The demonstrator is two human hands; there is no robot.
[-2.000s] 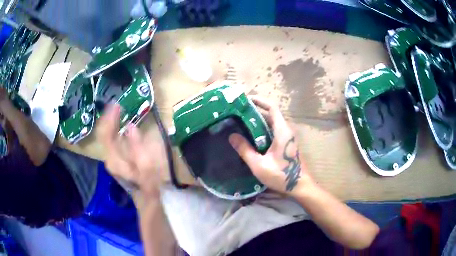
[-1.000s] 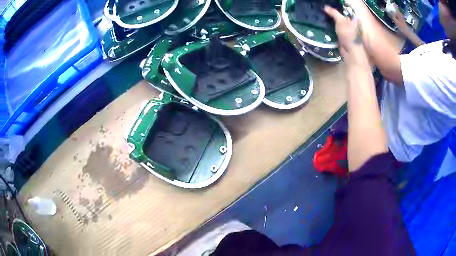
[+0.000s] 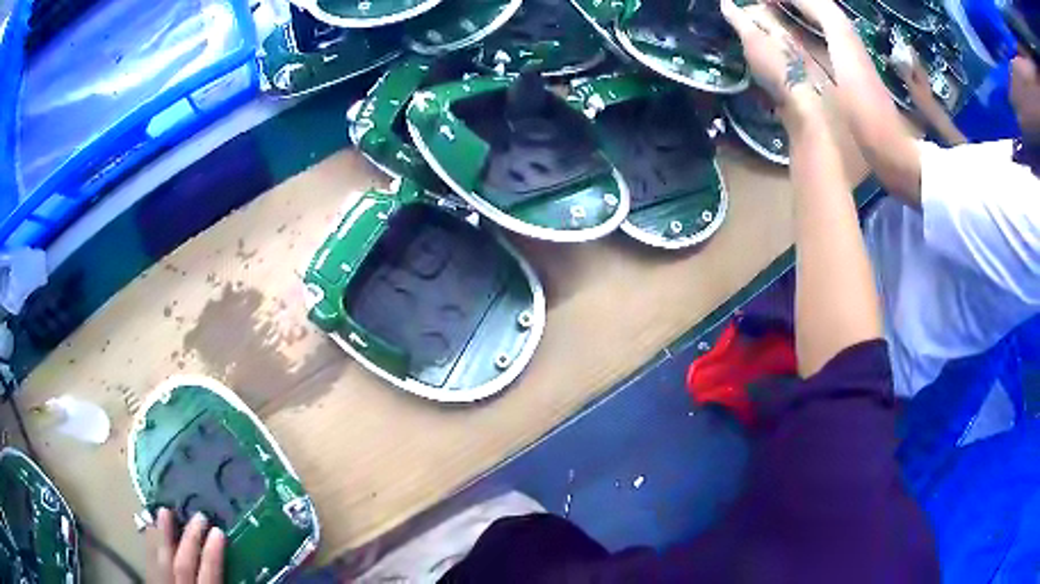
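Green car body shells with pale rims and dark recesses lie on the bench. My left hand (image 3: 192, 550), cut off by the bottom edge, has its fingers over the near end of one shell (image 3: 277, 527) at the lower left, fingertips in its recess. My right hand (image 3: 778, 57), tattooed, reaches to the top right and holds the side of another shell (image 3: 684, 51); its fingertips are partly cut off. Another shell (image 3: 333, 260) lies untouched between my hands, recess up.
Overlapping shells (image 3: 582, 217) lie at the back on stained cardboard (image 3: 456, 439). A white squeeze bottle (image 3: 80, 420) lies at the left. A blue crate (image 3: 131, 97) stands at the back left, a red stool (image 3: 730, 371) below the bench edge. A person's white sleeve (image 3: 981, 211) and arm are close beside my right arm.
My view has turned right since the oldest frame. My right hand has left the front shell for one in the far pile, which has shifted left. My left hand and its shell have come into view.
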